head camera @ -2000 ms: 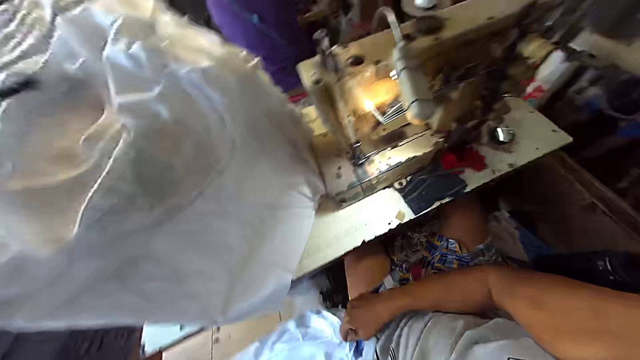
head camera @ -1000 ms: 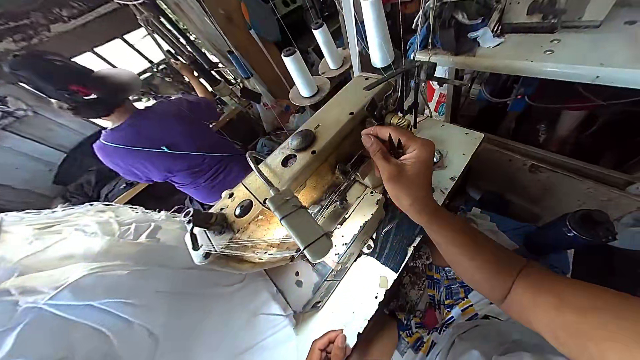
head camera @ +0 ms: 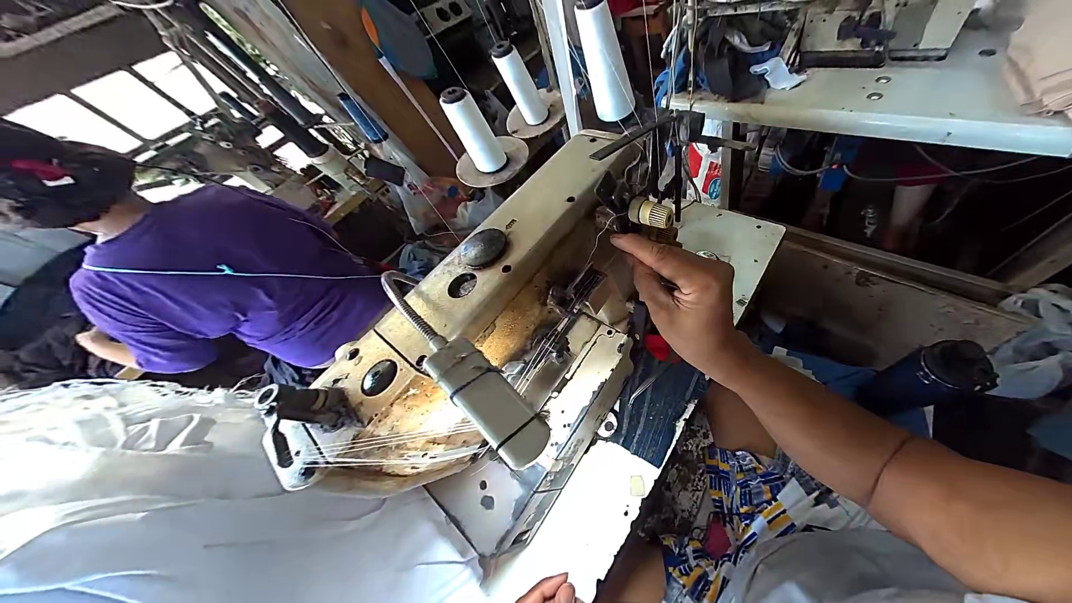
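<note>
My right hand (head camera: 687, 293) is at the thread guides on the right end of an industrial sewing machine (head camera: 536, 243), thumb and forefinger together beside a cream tension knob (head camera: 651, 213). A thin thread runs near the fingertips; whether they pinch it is unclear. Only the fingertips of my left hand (head camera: 548, 590) show at the bottom edge, by the machine's pale table. White fabric (head camera: 209, 536) lies at the lower left, reaching the machine's needle end. A grey gooseneck lamp (head camera: 490, 402) lights the threads stretched along the machine.
White thread cones (head camera: 473, 130) stand behind the machine. A person in a purple shirt (head camera: 226, 276) sits at the left, back turned. Another pale work table (head camera: 913, 100) is at the upper right. A dark blue bottle (head camera: 930, 377) lies at the right, near patterned cloth.
The view has swung up to the machine. My right hand, low by my lap two seconds ago, is at the thread guides. The white fabric, raised high before, lies lower at the left.
</note>
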